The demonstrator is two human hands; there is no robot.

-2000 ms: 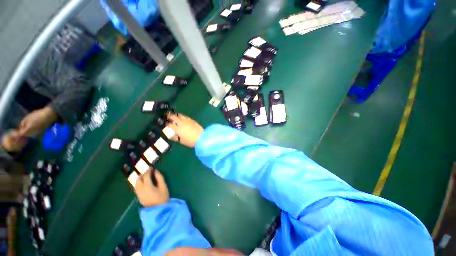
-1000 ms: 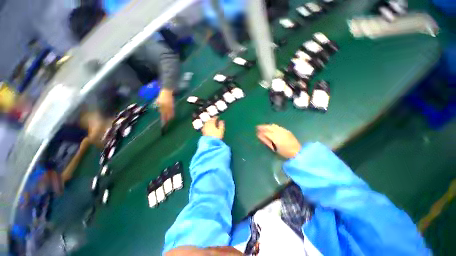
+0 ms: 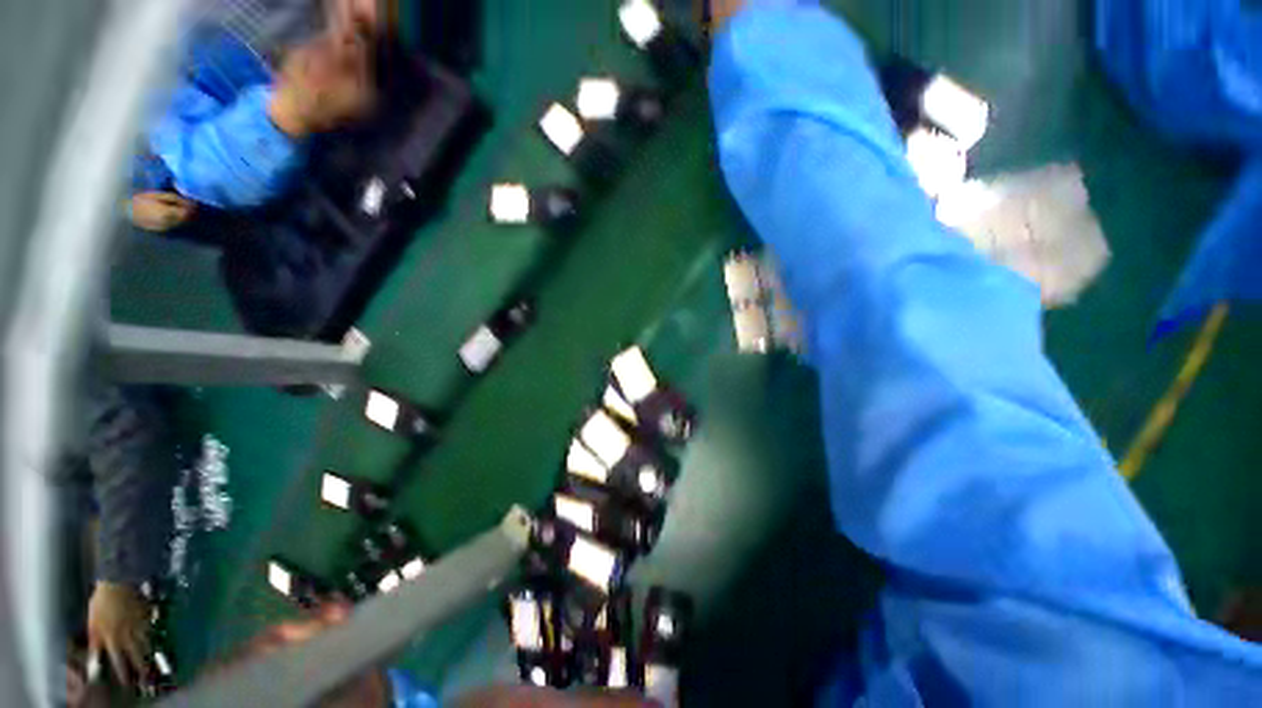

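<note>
My right hand (image 3: pixel 724 10) is at the top edge, almost wholly cut off, at the end of my outstretched blue sleeve. My left hand (image 3: pixel 312 625) is at the bottom left, blurred and partly hidden behind a grey post; its fingers are beside a small group of black units (image 3: pixel 381 560) with white rectangles. What either hand holds does not show. A loose heap of the same units (image 3: pixel 595 560) lies at bottom centre, some overlapping. Single units (image 3: pixel 509 203) lie spaced in a line from bottom left towards the top centre.
Grey posts (image 3: pixel 229 357) stand at left and bottom (image 3: pixel 415 588). Pale flat strips (image 3: pixel 1045 228) lie right of my sleeve, others (image 3: pixel 747 297) left of it. Another person's hand (image 3: pixel 122 629) is at lower left, another (image 3: pixel 325 83) at upper left. A blue sleeve (image 3: pixel 1190 69) is at upper right.
The view has swung towards the right part of the surface. My right arm now reaches far forward to the top edge. My left hand is now behind the post at bottom left.
</note>
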